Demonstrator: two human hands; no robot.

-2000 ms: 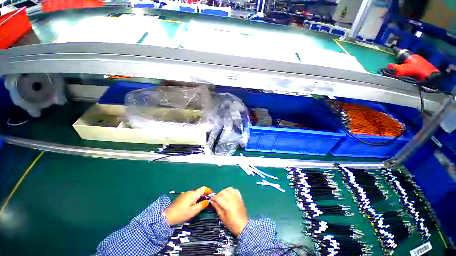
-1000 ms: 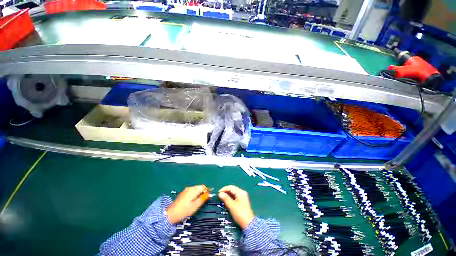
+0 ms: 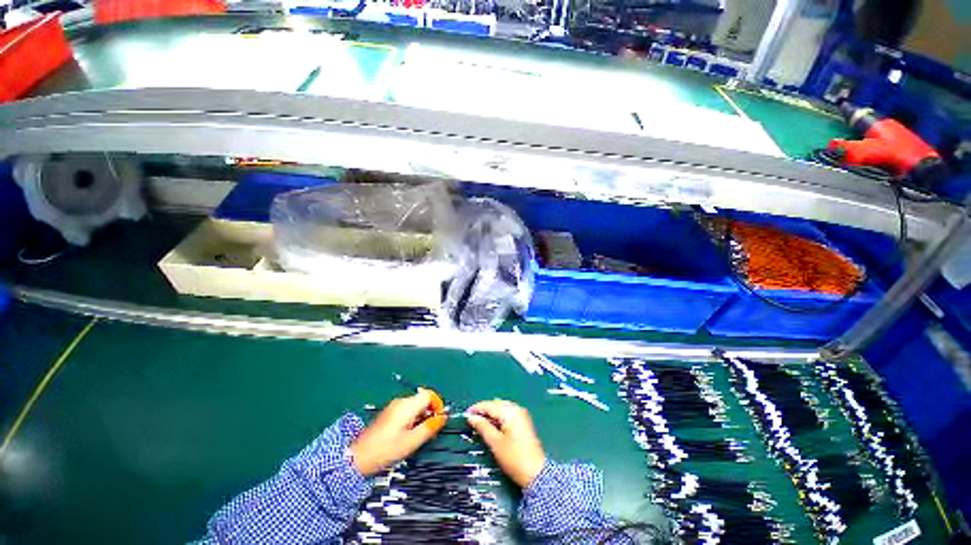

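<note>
My left hand (image 3: 398, 431) has orange covers on its fingertips and pinches a short black wire lead, one end of which sticks out up and to the left of the fingers. My right hand (image 3: 512, 440) is close at its right, thumb and finger pinched on a tiny white end at the lead's tip. The fingertips hide most of the lead. Below and between the hands, a pile of black wire leads (image 3: 431, 492) with white ends lies on the green bench.
Rows of black leads (image 3: 681, 394) lie at right, with a white label (image 3: 898, 533). Loose white strips (image 3: 548, 367) lie by the metal rail (image 3: 245, 326). Behind it stand a cream tray (image 3: 213, 280), clear plastic bag (image 3: 488, 266) and blue bins (image 3: 628, 301). A red-orange tool (image 3: 889, 147) lies above.
One second ago my hands were slightly apart; now their fingertips are closer together. A black lead end now sticks out beyond my left fingers. The bins and rows have not moved.
</note>
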